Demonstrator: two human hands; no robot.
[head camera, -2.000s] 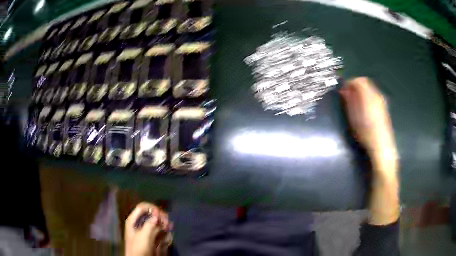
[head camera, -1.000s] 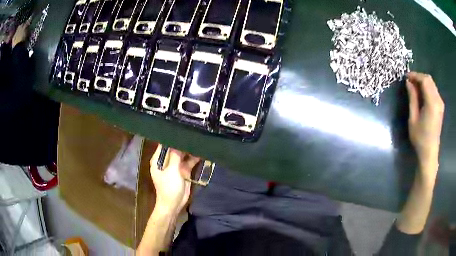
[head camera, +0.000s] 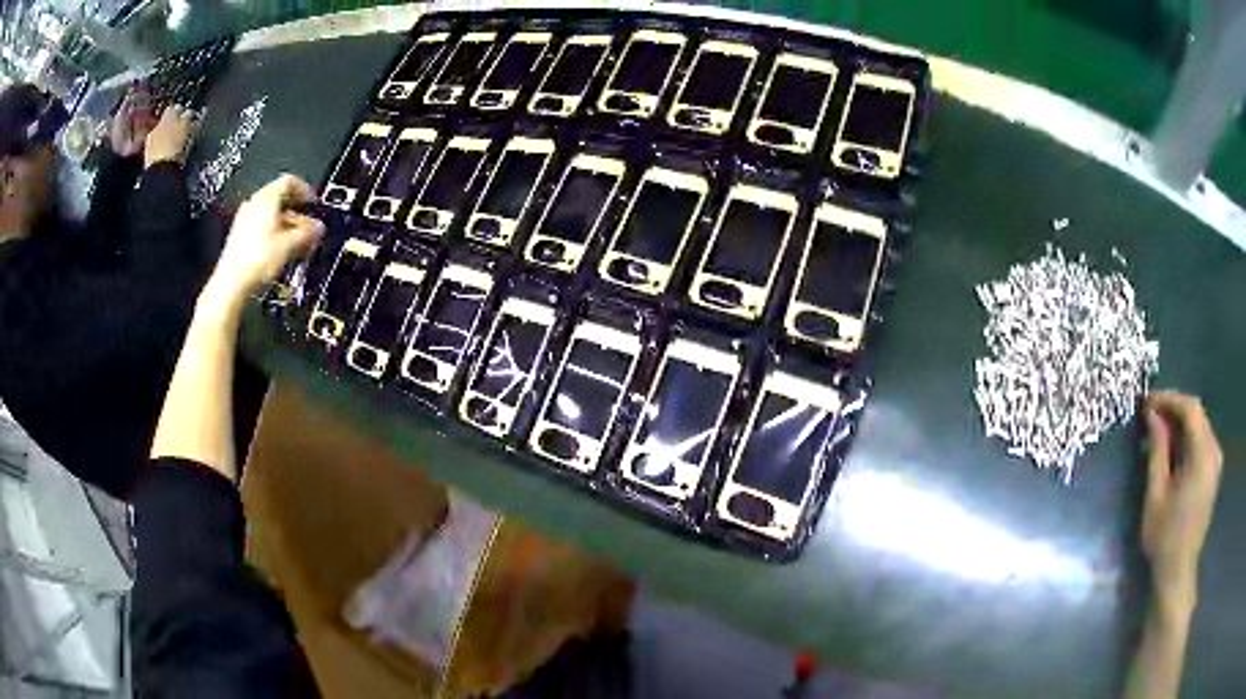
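The black blister tray (head camera: 895, 260) lies on the dark green bench, with three rows of gold-framed device housings (head camera: 655, 232). My left hand (head camera: 260, 243) is at the tray's left end, over the front row's last pocket, fingers bent. Whether it holds a housing is hidden. A loose pile of small silver metal cylinders (head camera: 1063, 358) lies right of the tray. My right hand (head camera: 1182, 471) is low beside the pile's right edge, thumb and fingers close together. Whether a cylinder is between them is too small to tell.
Another person in dark clothing (head camera: 82, 321) works at the far left, hands near another black tray (head camera: 191, 68) and a smaller metal pile (head camera: 232, 153). A cardboard box (head camera: 328, 478) stands below the bench. A pale edge strip (head camera: 1011, 103) and grey post (head camera: 1202, 96) are behind.
My left hand has moved from below the bench edge, where it held housings, up to the tray's left end. My right hand stays beside the pile. The view has shifted, showing the whole tray.
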